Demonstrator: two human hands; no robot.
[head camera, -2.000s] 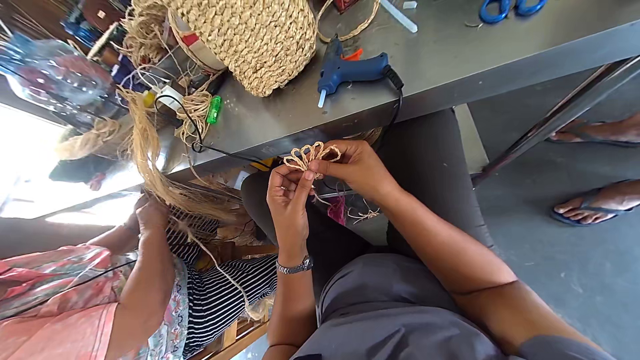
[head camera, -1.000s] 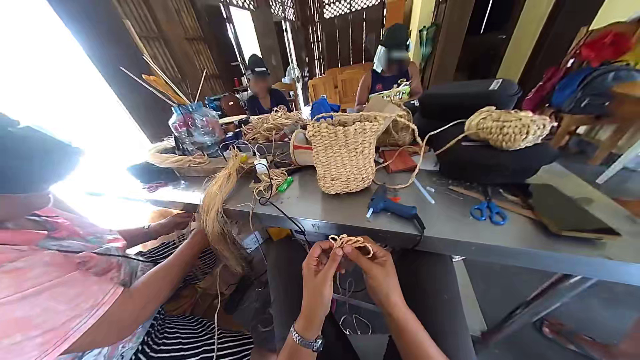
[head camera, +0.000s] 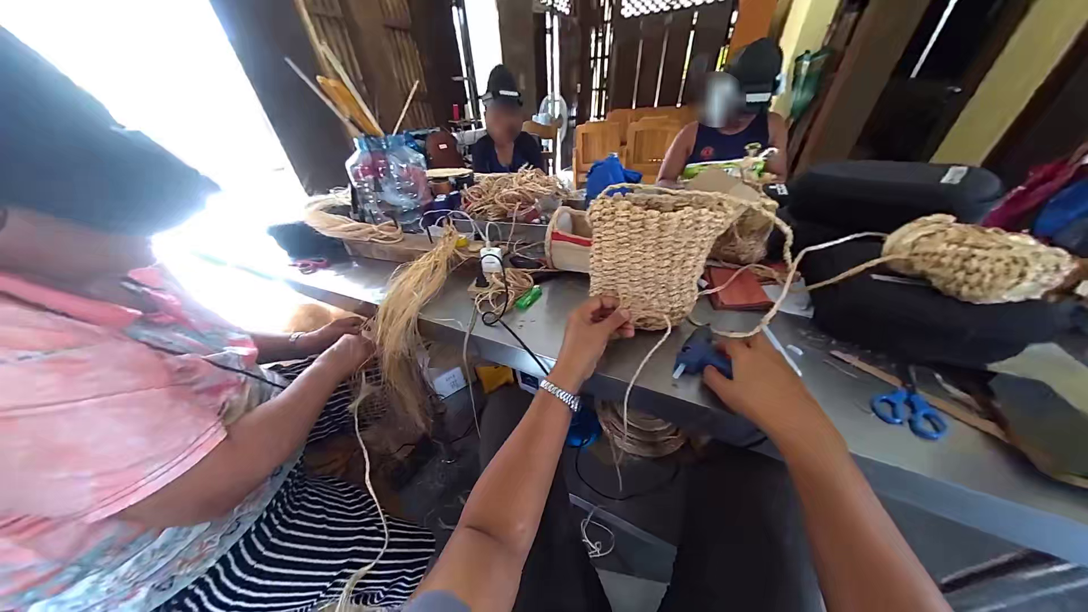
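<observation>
My left hand (head camera: 595, 333) pinches a looped cord piece (head camera: 642, 320) at the lower front of a woven fiber basket (head camera: 650, 246); a cord end hangs down from the piece. At the table's front edge, my right hand (head camera: 752, 378) is on the blue hot glue gun (head camera: 704, 355), its fingers around the gun's rear part. The gun's nozzle points left. Part of the gun is hidden behind the hand.
Blue-handled scissors (head camera: 909, 413) lie at the right on the metal table (head camera: 858, 425). A green lighter (head camera: 528, 297) and a black cable are left of the basket. Beside me on the left, a person holds raw fibers (head camera: 412, 306). A second woven piece (head camera: 977, 259) rests on black bags.
My hands were together on the looped cord piece; they have come apart. The left has kept the piece and moved to the basket, and the right has gone to the glue gun.
</observation>
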